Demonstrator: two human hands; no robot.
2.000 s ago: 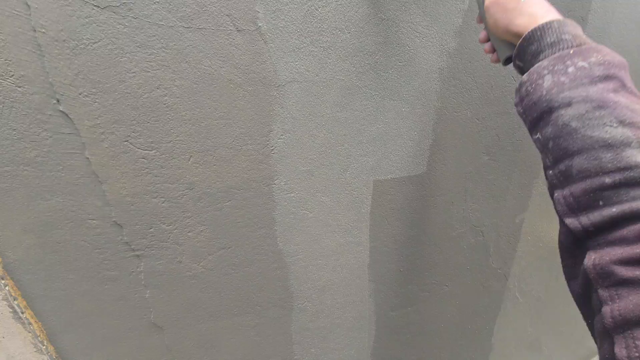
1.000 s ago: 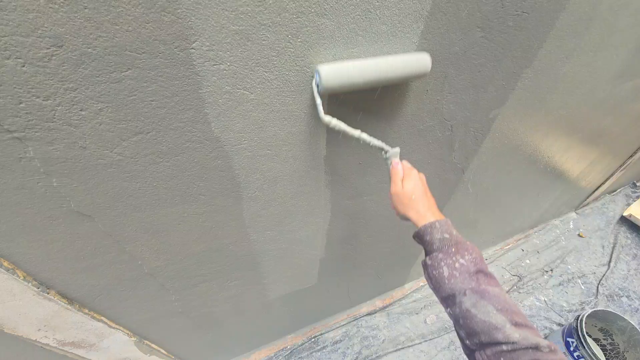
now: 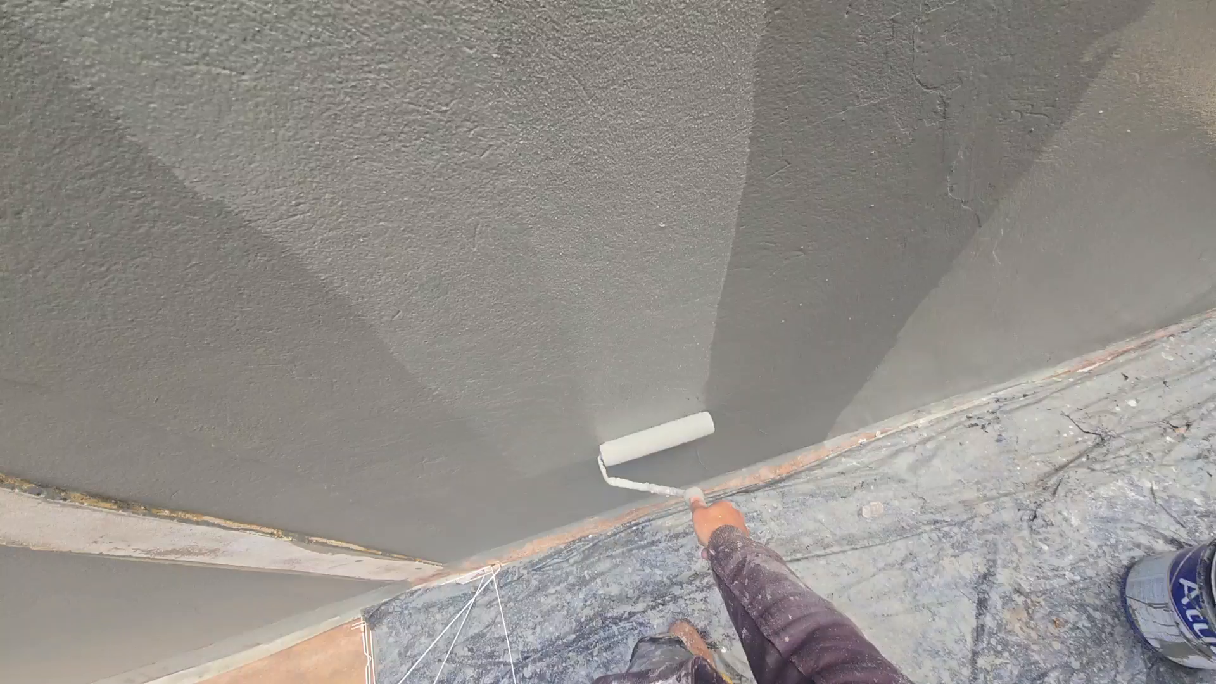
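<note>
My right hand [image 3: 717,521] is closed around the handle of a paint roller, below and right of its frame. The pale roller sleeve [image 3: 657,439] lies against the lower part of a grey textured wall [image 3: 456,237], a little above its base. A lighter, fresh-looking band of paint runs up the wall from the roller, between darker grey areas. My right sleeve is purple and spattered with paint. My left hand is not in view.
A plastic sheet [image 3: 912,560] spattered with paint covers the ground along the wall. A paint bucket [image 3: 1164,608] bearing writing stands at the right edge. White strings [image 3: 456,627] stretch near the bottom. A ledge [image 3: 190,541] runs at the left, and what looks like a shoe [image 3: 692,638] shows below.
The roller has moved down the wall to near its base, with my right hand still on it. The lighter band now reaches lower. The view has shifted.
</note>
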